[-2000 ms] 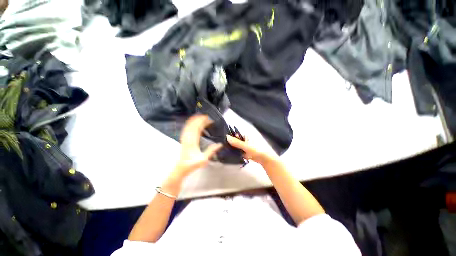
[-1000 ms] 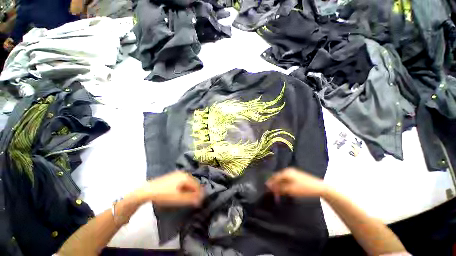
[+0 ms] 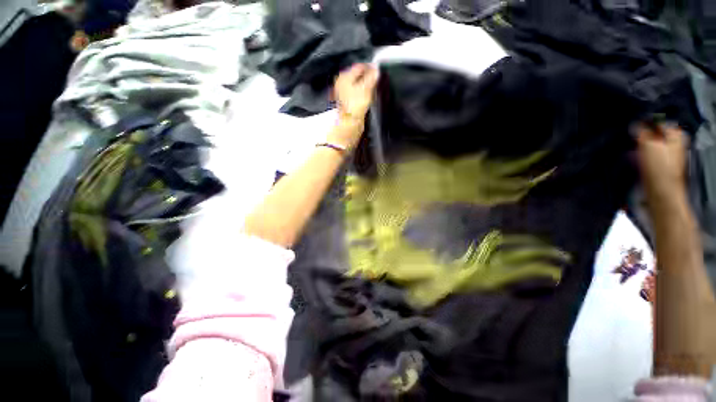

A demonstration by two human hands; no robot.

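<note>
A dark denim garment (image 3: pixel 502 314) lies spread in front of me with its yellow-green wing motif (image 3: pixel 440 188) facing up, blurred by motion. Its near part is bunched, with a paler patch showing. My left hand (image 3: pixel 356 90) is closed on the garment's upper left edge. My right hand (image 3: pixel 662 149) is at its upper right, fingers curled on dark cloth. No snips can be made out.
A pale grey-green heap (image 3: pixel 157 67) lies at the upper left, above a dark garment heap (image 3: pixel 118 275) with gold buttons. More dark garments (image 3: pixel 314 47) lie at the back. Small reddish motifs (image 3: pixel 630 264) lie on the white table (image 3: pixel 604 338) at right.
Both hands have moved from the near part of the garment to its far corners. The view has shifted, and the garment appears larger, its wing motif still facing up.
</note>
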